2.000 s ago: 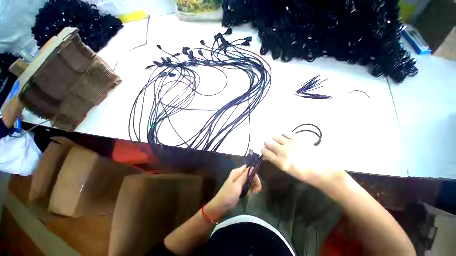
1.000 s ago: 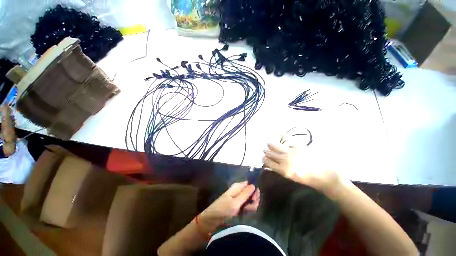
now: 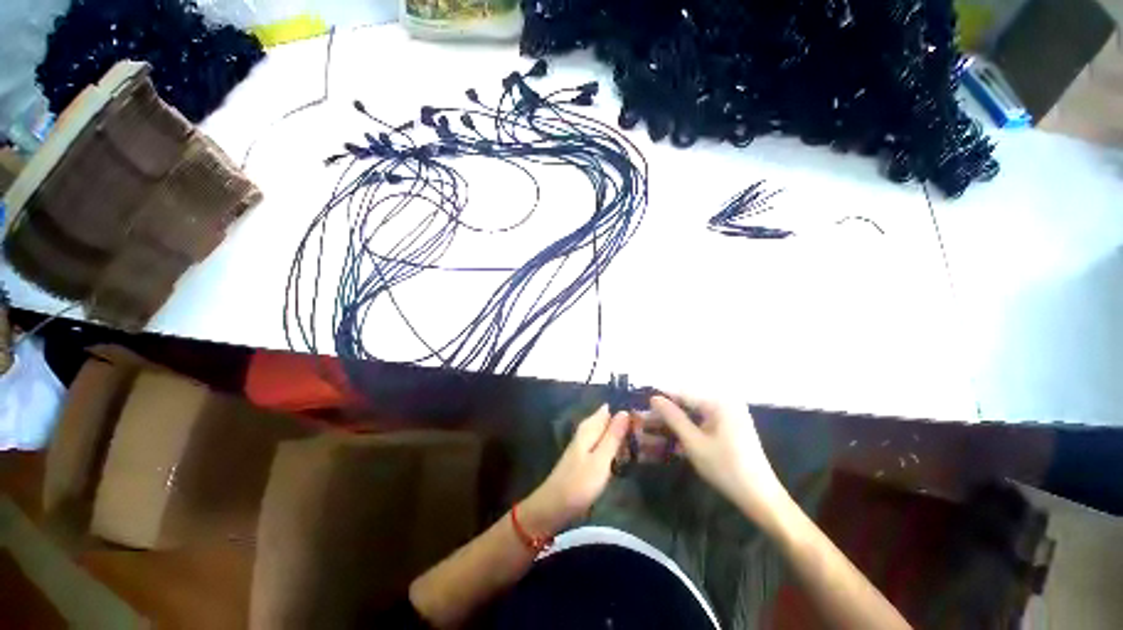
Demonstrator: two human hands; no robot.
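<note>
My left hand (image 3: 589, 465) is closed around a coiled black cable (image 3: 626, 431) in front of the table's edge, above my lap. My right hand (image 3: 708, 446) is at the right side of the coil, with thumb and fingers pinched on its dark strands. What exactly the right fingers pinch is too blurred to tell. A hank of loose black cables (image 3: 616, 203) lies curved on the white table, with its connectors (image 3: 425, 135) at the far end. A small scatter of short black twist ties (image 3: 749, 227) lies right of the hank.
A large black heap of bundles (image 3: 764, 86) lies at the back, a smaller heap (image 3: 142, 49) at the back left. A cardboard stack (image 3: 129, 203) stands on the table at left. Cardboard boxes (image 3: 185, 462) are below the table. One stray tie (image 3: 862, 223) lies at right. Part of another person shows at the left edge.
My right hand has left the table and come down to the coil in my left hand. The dark curved loop on the table beside it is gone from there. The camera view has shifted slightly.
</note>
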